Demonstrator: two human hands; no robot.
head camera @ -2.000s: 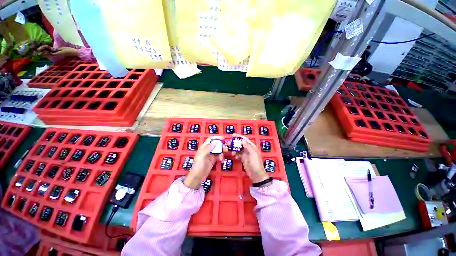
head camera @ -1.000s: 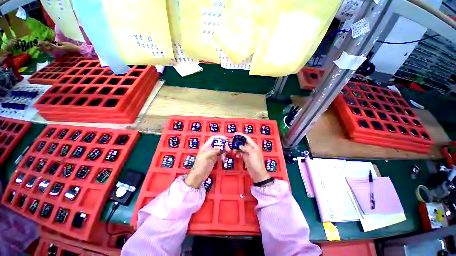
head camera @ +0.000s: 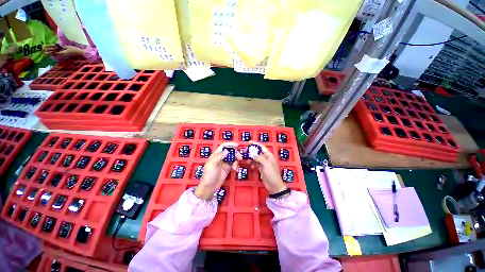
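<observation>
A red compartment tray (head camera: 243, 226) lies in front of me, its back rows mostly holding small dark square watch bodies and several front pockets empty. Above its middle, my left hand (head camera: 214, 171) holds a watch body (head camera: 229, 155) whose screen shows a dark face with small light marks. My right hand (head camera: 269, 170) holds another watch body (head camera: 254, 151) with a bright white patch on its screen. The two hands are close together. My fingers partly cover both pieces and some pockets beneath.
A second red tray (head camera: 97, 207) lies tilted at left, beside a black box (head camera: 135, 200) with a cable. Stacked red trays (head camera: 139, 113) stand behind. A metal post (head camera: 348, 87), papers (head camera: 349, 204) and a pen (head camera: 394, 201) are at right. Yellow sheets (head camera: 212, 32) hang above.
The screens of both held watch bodies have changed: the left went from white to dark with marks, the right from icons through dark to a white patch. The hands have barely moved.
</observation>
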